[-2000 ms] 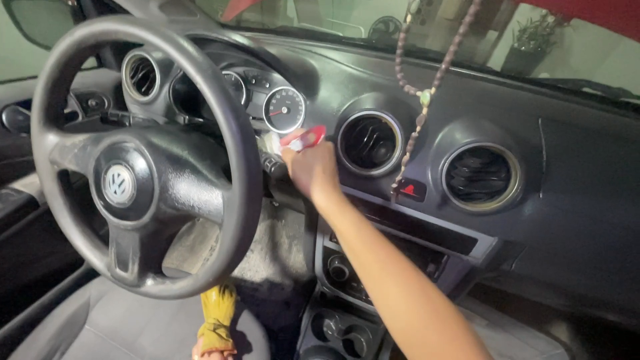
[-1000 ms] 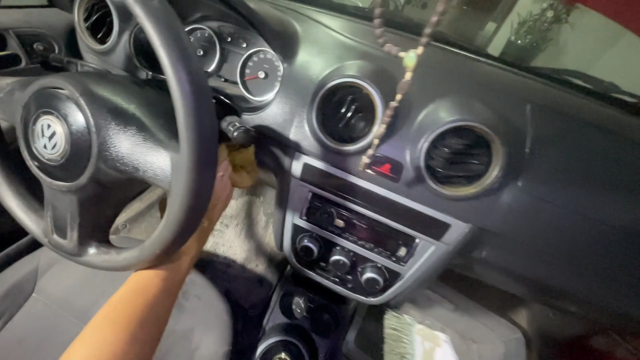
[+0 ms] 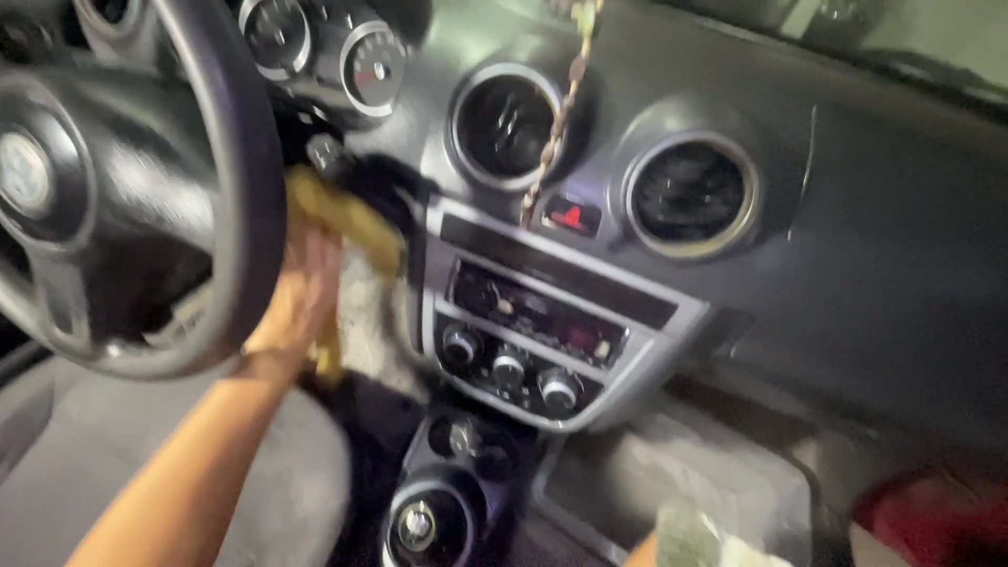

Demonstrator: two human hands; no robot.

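Observation:
My left hand (image 3: 303, 283) is behind the right side of the steering wheel (image 3: 248, 189), holding a yellow cloth (image 3: 354, 224) against the side of the steering column, below a stalk (image 3: 324, 153). Part of the cloth hangs under the hand. At the bottom edge, only a sliver of my right hand (image 3: 642, 554) shows, beside what looks like a brush with pale bristles (image 3: 683, 535); its grip is mostly out of frame. Just right of the cloth is the centre console (image 3: 563, 260), with a radio (image 3: 539, 315) and several round knobs (image 3: 508, 368).
Beads (image 3: 557, 134) hang in front of a round air vent (image 3: 508, 126); a second vent (image 3: 693, 195) is to the right. The gear lever (image 3: 416, 526) stands low between the grey seat (image 3: 189, 465) and the passenger footwell. Something red and blurred (image 3: 913, 516) is at lower right.
My left hand with the yellow cloth has risen from beside the seat to the steering column. My right hand has left the instrument cluster, and is now at the bottom edge. The view has moved closer.

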